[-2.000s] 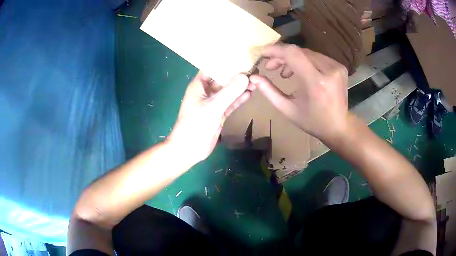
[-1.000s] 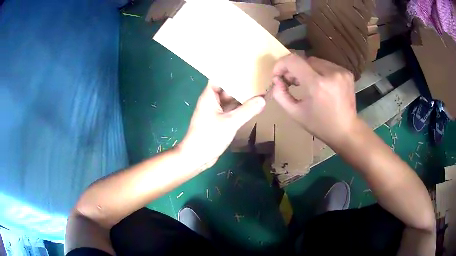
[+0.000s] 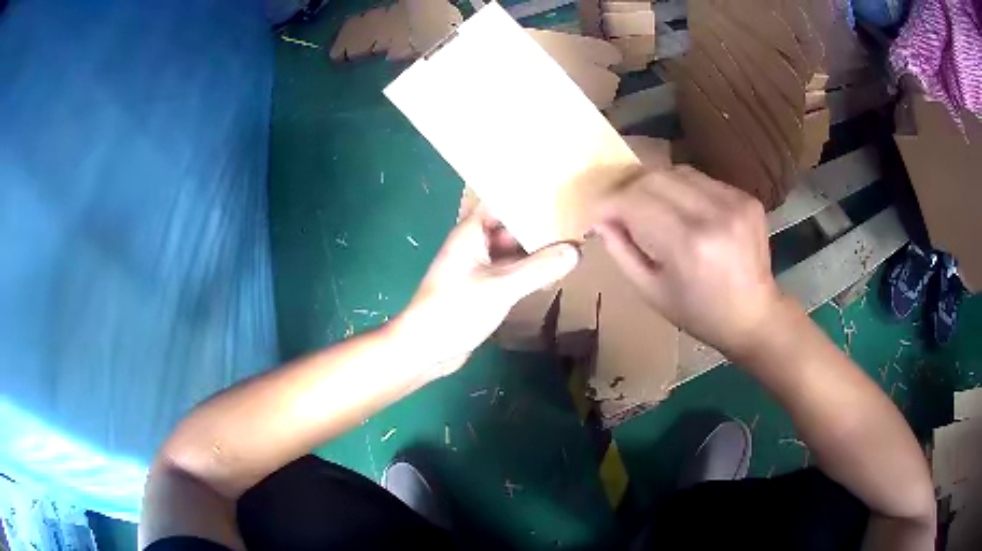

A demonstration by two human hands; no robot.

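A folded mailer box (image 3: 511,124) is held in the air in front of me, tilted, its broad face brightly lit. A short dark slit shows near its far left edge. My left hand (image 3: 479,282) grips the box's near corner, thumb on top and fingers underneath. My right hand (image 3: 689,253) is at the near right end of the box, its fingers curled and slightly blurred; whether they pinch the box edge is unclear. The underside of the box is hidden.
A stack of blanks (image 3: 635,350) lies below the hands. A fanned pile of blanks (image 3: 748,97) stands on a wooden pallet (image 3: 840,253) at the right. A blue-wrapped load (image 3: 129,237) fills the left. Scraps dot the green floor. Another person's shoes (image 3: 923,288) show at right.
The box and both hands have moved right and nearer to me. The box is turned more lengthwise, and more of its far end shows. The left hand has kept its grip.
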